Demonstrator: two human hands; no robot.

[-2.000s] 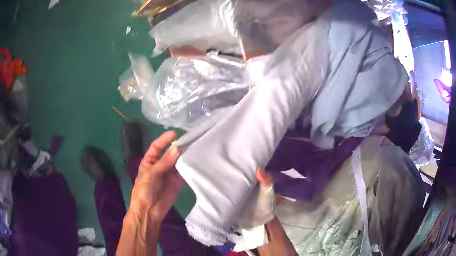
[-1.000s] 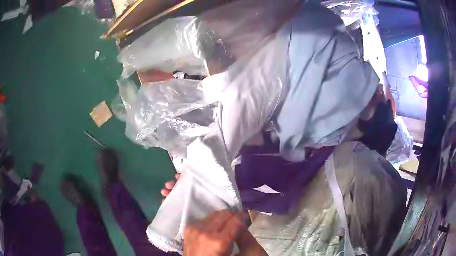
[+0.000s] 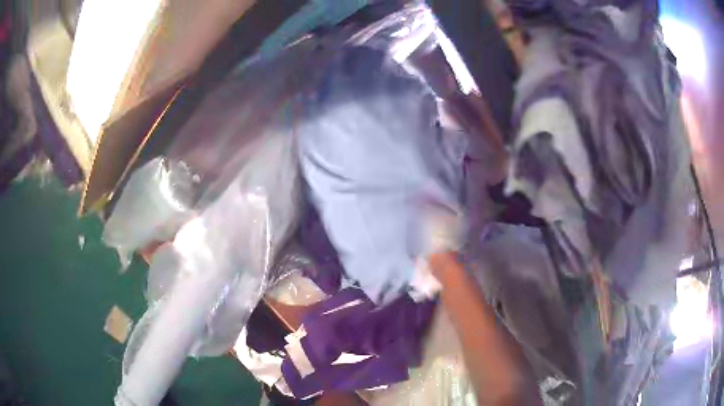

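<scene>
A blue-grey cloth (image 3: 361, 190) lies over the heap in the middle. My right hand (image 3: 440, 234) is blurred and closed on its lower right edge, with the forearm coming from the bottom right. A skin-toned patch at the bottom edge may be my left hand (image 3: 337, 399), mostly cut off, its fingers not visible. The pale grey cloth length (image 3: 179, 305) hangs down to the lower left, with no hand on it. Purple cloth (image 3: 357, 337) with white scraps lies below the blue-grey cloth.
Clear plastic wrapping (image 3: 147, 206) covers things at the left of the heap. A brown cardboard board (image 3: 131, 143) stands at the upper left. Crumpled grey-purple cloth (image 3: 603, 151) is piled on the right. Green floor (image 3: 48, 293) shows at the left, with a small tan scrap (image 3: 117, 324).
The view has swung right. My right hand has left the pale cloth and moved to the blue-grey cloth. The pale cloth now hangs lower left. My left hand has mostly left the picture.
</scene>
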